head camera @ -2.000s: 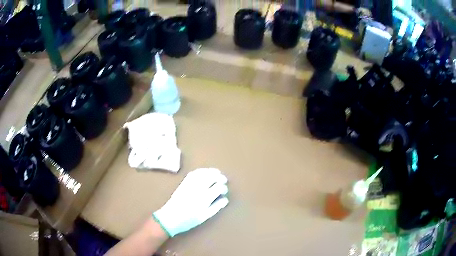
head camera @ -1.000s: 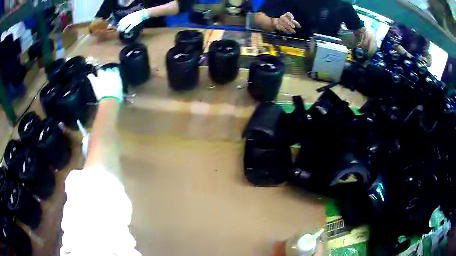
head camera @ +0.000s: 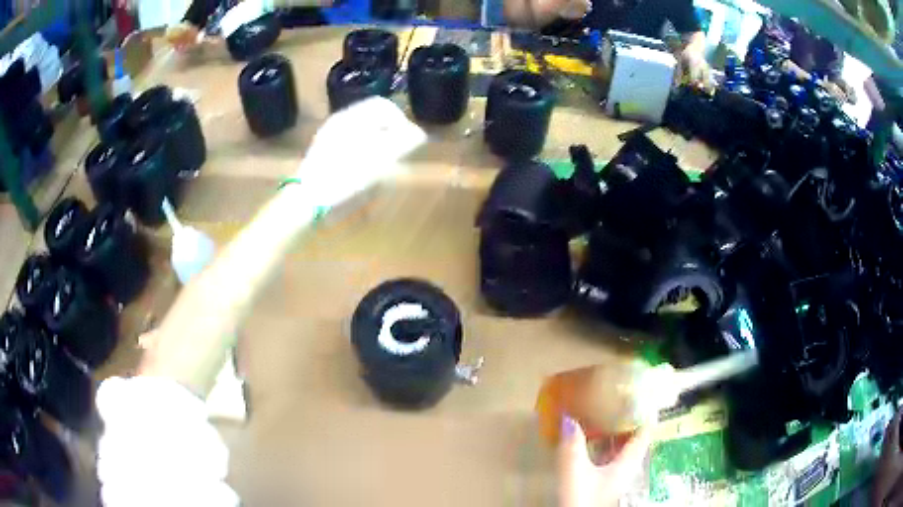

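Observation:
A black speaker housing [head camera: 408, 342] with a white C shape on its end lies in front of me on the brown cardboard. Thin wires with a small connector stick out at its right. My left hand [head camera: 361, 151], in a white glove, is blurred and reaches forward, in front of a standing black housing; its fingers are unclear. My bare right hand [head camera: 606, 467], cut off by the bottom edge, holds the glue bottle [head camera: 589, 401] with amber liquid, its pale nozzle pointing right.
Black housings [head camera: 74, 307] stand in rows at left, others along the back. A whitish squeeze bottle [head camera: 188, 250] and a partly hidden white rag [head camera: 228, 391] are at left. Black shells [head camera: 683, 267] heap up at right, beside green printed cardboard [head camera: 708, 465]. Co-workers' hands are at the back.
My left hand has moved right from the housings at the back left. A housing with a white C now lies in the middle. My right hand and the glue bottle have come further into view.

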